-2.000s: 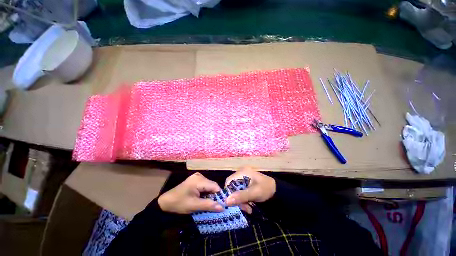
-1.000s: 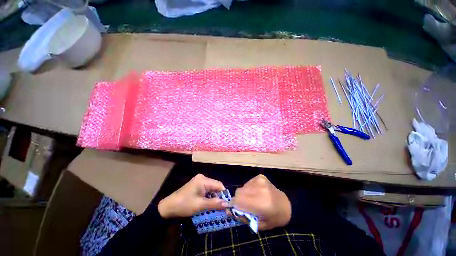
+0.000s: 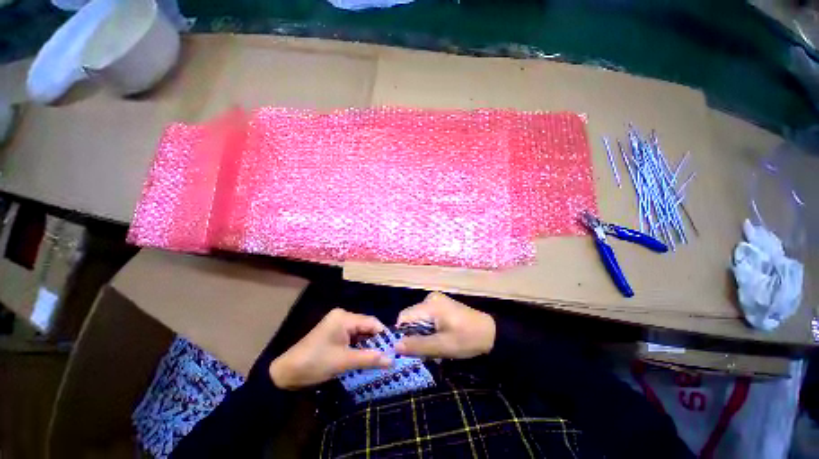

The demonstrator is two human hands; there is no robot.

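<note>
A PCB panel [image 3: 388, 380], white-blue with rows of dark dots, is held over my lap below the bench edge. My left hand [image 3: 328, 350] grips its upper left part between thumb and fingers. My right hand [image 3: 449, 327] is at its upper right edge, with small dark-marked board pieces between thumb and fingers. Diagonal cutters [image 3: 615, 254] with blue handles lie open on the cardboard bench covering [image 3: 539, 280]. Pink bubble wrap [image 3: 368, 188] lies flat on the bench.
Thin pale strips [image 3: 657, 188] lie in a pile right of the wrap. A crumpled white wad [image 3: 767, 276] is at far right, a white bowl [image 3: 135, 54] at upper left. A carton [image 3: 202, 300] holding loose boards [image 3: 184, 394] stands lower left. A green surface [image 3: 503, 36] runs behind.
My right hand first turned over beside the panel with a pale strip in it, then came back to the panel's upper edge. The panel looks smaller. The view has shifted slightly.
</note>
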